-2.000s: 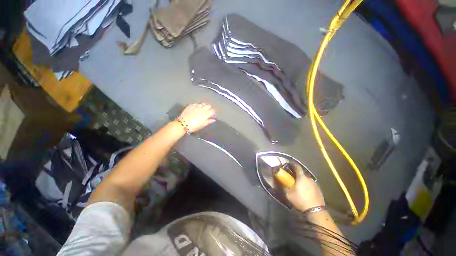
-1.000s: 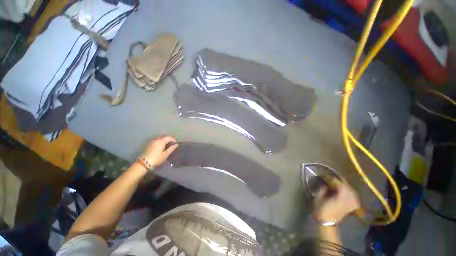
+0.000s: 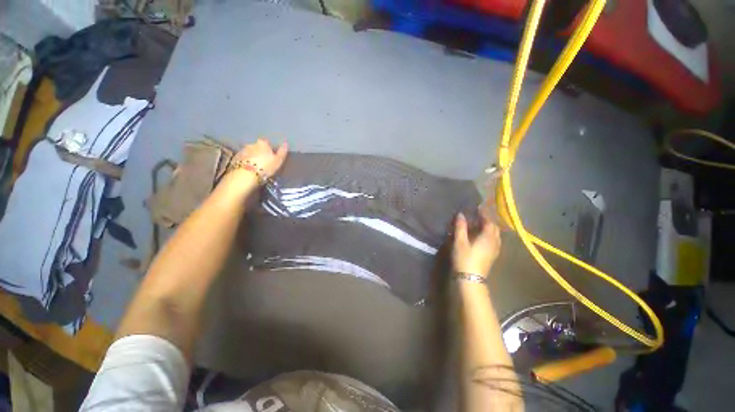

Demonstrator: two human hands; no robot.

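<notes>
Dark grey curved bands with white edges (image 3: 387, 181) lie in an overlapping stack across the table. My left hand (image 3: 259, 162) is at the stack's upper left end, with its fingertips on the fabric. My right hand (image 3: 477, 245) is at the right end, thumb and fingers apart around the corner; whether it pinches fabric is unclear. A lower group of bands (image 3: 338, 245) shows several white edges. The steam iron (image 3: 574, 364) is out of my hands at the lower right, its orange-brown handle towards me.
Small taupe pieces (image 3: 184, 189) lie beside my left wrist, partly covered by my arm. A large white and dark bundle (image 3: 68, 189) is at the left table corner. The yellow hose (image 3: 516, 145) hangs on the right. A narrow metal object (image 3: 591, 221) lies beyond it.
My right hand has let go of the iron and moved to the stack's right end. My left hand has moved up to its left end. The single band nearest me has left its place.
</notes>
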